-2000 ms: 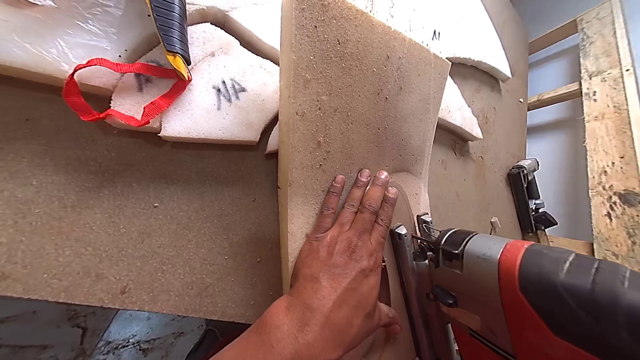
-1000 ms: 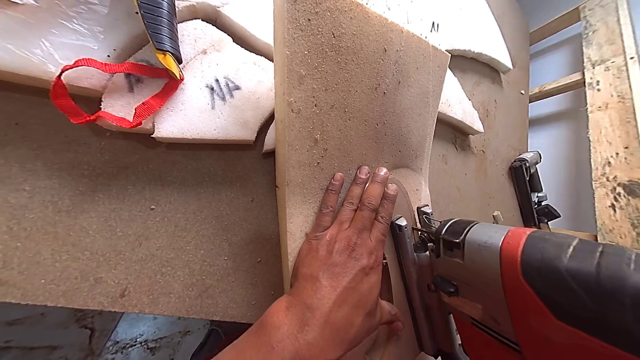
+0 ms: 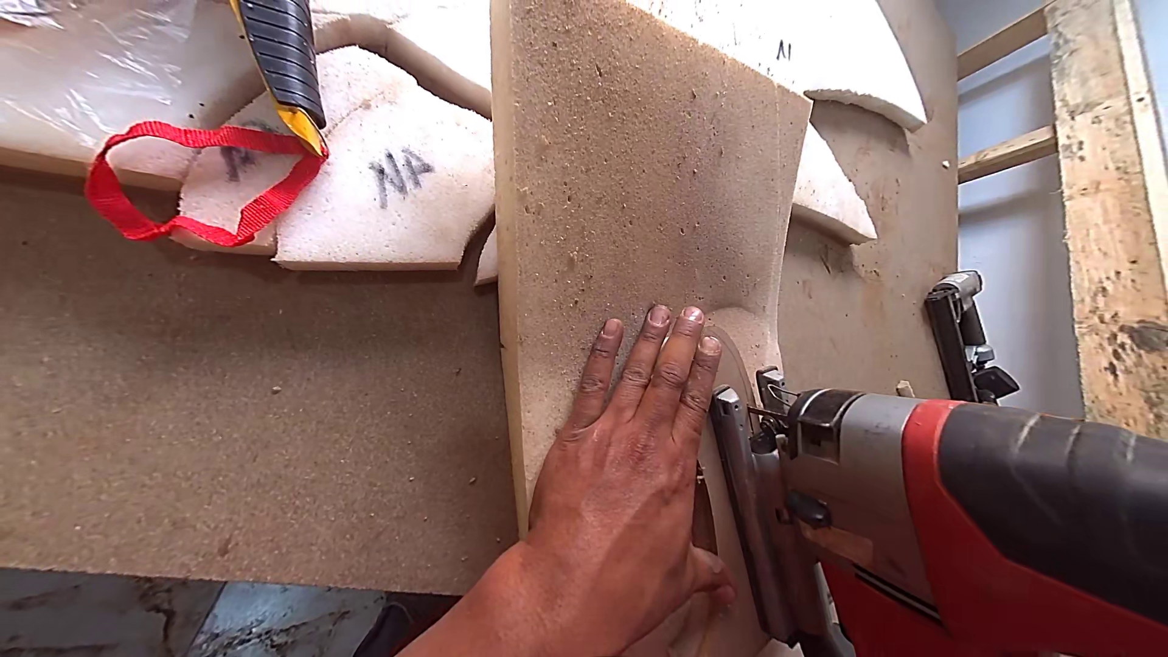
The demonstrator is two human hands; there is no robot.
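Observation:
My left hand (image 3: 630,465) lies flat, fingers together and pointing up, on a thick tan foam slab (image 3: 639,182) dusted with crumbs, its thumb at the slab's lower edge. Just right of it, a red, grey and black jigsaw (image 3: 876,474) rests its metal shoe on the slab. The blade stands near a curved line in the slab, which runs beside my fingertips. My right hand is out of view; the saw's rear runs off the right edge.
Cut foam pieces with dark marks (image 3: 383,173) lie on the brown board table (image 3: 246,392). A black-and-yellow handle (image 3: 283,64) with a red strap (image 3: 119,201) lies over them. A black metal clamp (image 3: 963,338) sits at the table's right edge, near a wooden frame (image 3: 1109,228).

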